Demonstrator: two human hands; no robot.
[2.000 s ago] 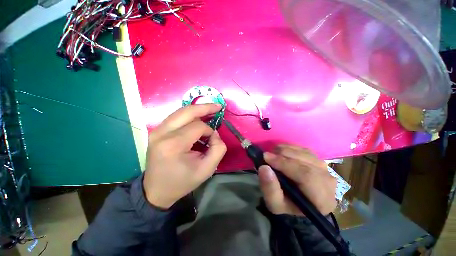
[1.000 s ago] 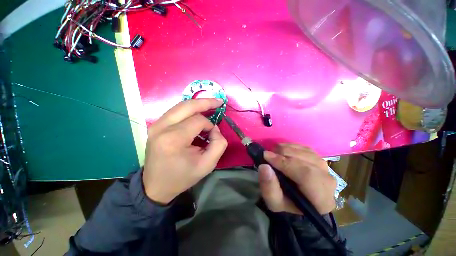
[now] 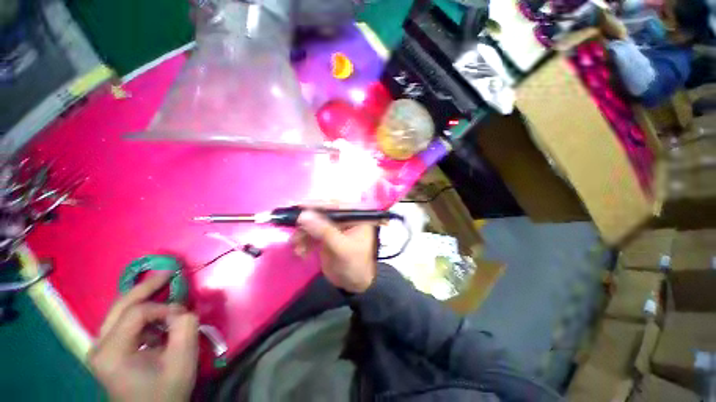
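My left hand (image 3: 149,341) holds a green ring circuit board (image 3: 174,271) between its fingers at the lower left, over the pink sheet. A thin dark wire runs from the board to a small black-ended component (image 3: 251,250) on the sheet. White wires with a small green end hang beside my left hand. My right hand (image 3: 341,251) holds the soldering iron (image 3: 337,215) by its black handle. Its tip points left, above the sheet and apart from the board. The picture is blurred.
A clear fume hood (image 3: 235,102) stands over the pink sheet (image 3: 118,188). A round tip-cleaner tub (image 3: 405,129) is at its right, by a black box-like station (image 3: 440,67). Tangled wires (image 3: 31,200) lie at the left edge. Open and stacked cartons (image 3: 581,149) are at the right.
The view has swung to the right, bringing the station and cartons in. The iron's tip has moved off the board and now points left. The left hand still holds the board.
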